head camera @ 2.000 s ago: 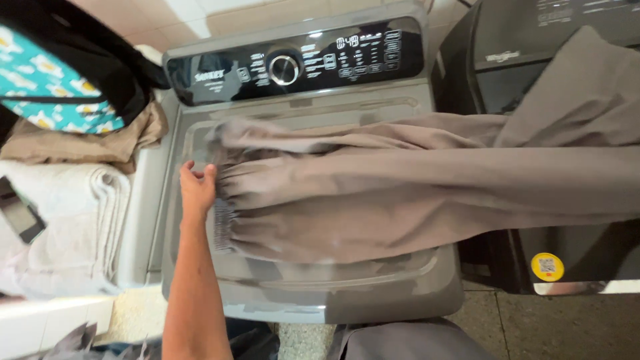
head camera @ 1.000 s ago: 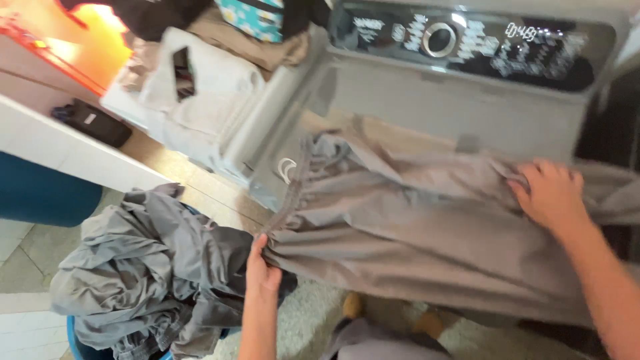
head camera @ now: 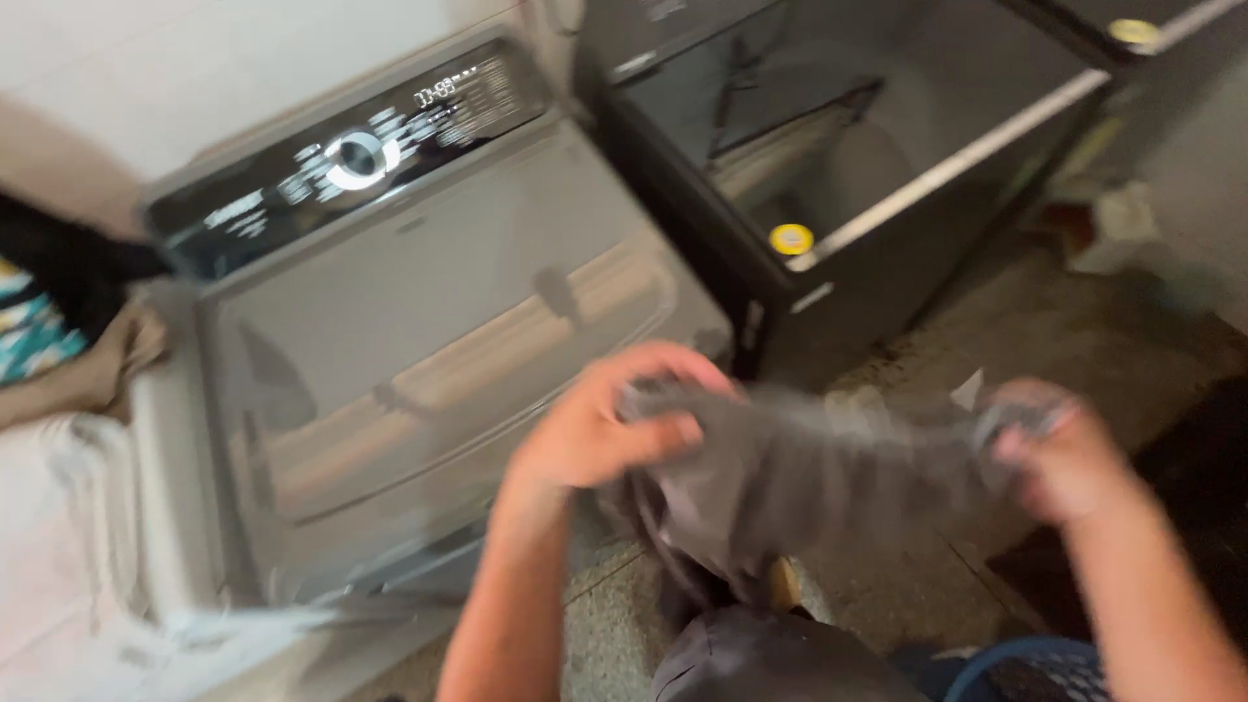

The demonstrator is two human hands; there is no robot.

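A pair of grey-brown trousers with a gathered elastic waistband (head camera: 780, 468) hangs stretched between my hands, blurred by motion. My left hand (head camera: 624, 419) grips one end of the waistband, thumb and fingers curled around the cloth. At the other end, my right hand (head camera: 1053, 448) is closed on the band. The rest of the garment drops down in front of my legs. Left of it stands a grey washing machine (head camera: 409, 244) with its lid shut and its control panel (head camera: 361, 156) lit.
A dark machine with a glass lid (head camera: 858, 107) stands right of the washer. Folded light cloth (head camera: 68, 507), a brown cloth (head camera: 88, 375) and a patterned teal item (head camera: 34, 327) are at the left. A blue basket (head camera: 1024, 658) is on the floor, lower right.
The garment lay across the washer lid earlier; now both hands hold it up by its waistband, off the lid. The view has swung right.
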